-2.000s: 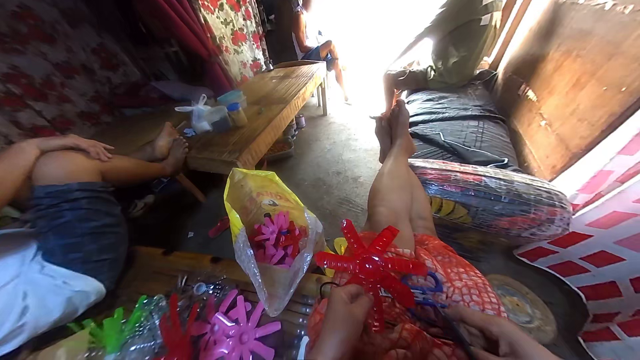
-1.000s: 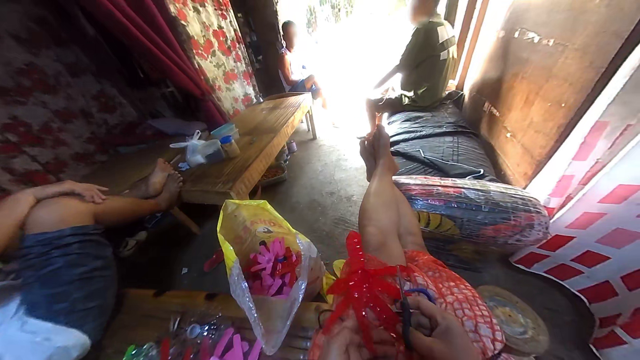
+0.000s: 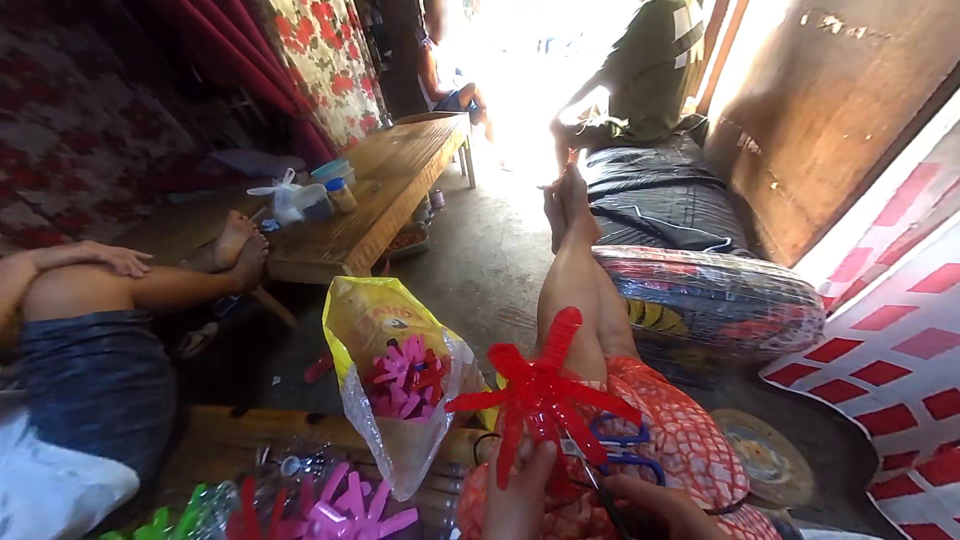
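My left hand [image 3: 523, 476] grips the base of a red plastic flower-like piece [image 3: 541, 390] with several long petals, held above my lap. Close by on the right, my right hand [image 3: 660, 506] is closed around a slim metal tool with a dark handle [image 3: 611, 510]; its kind is unclear and its tip lies by the red petals. Scissors with blue handles [image 3: 637, 461] rest on the red-and-white patterned cloth [image 3: 690, 442] over my lap. A yellow and clear plastic bag [image 3: 360, 319] left of my hands holds pink and red petalled pieces [image 3: 409, 375].
Pink [image 3: 352, 510] and green [image 3: 176, 521] plastic pieces lie on a slatted wooden bench [image 3: 217, 435]. A wooden table [image 3: 397, 172] bears containers. Wrapped bundles [image 3: 712, 300] stand at right. One person sits at left; two others are near the bright doorway.
The red piece, bunched low over my lap a second ago, is now raised with its petals spread. My right hand has moved lower and to the right. The view has shifted.
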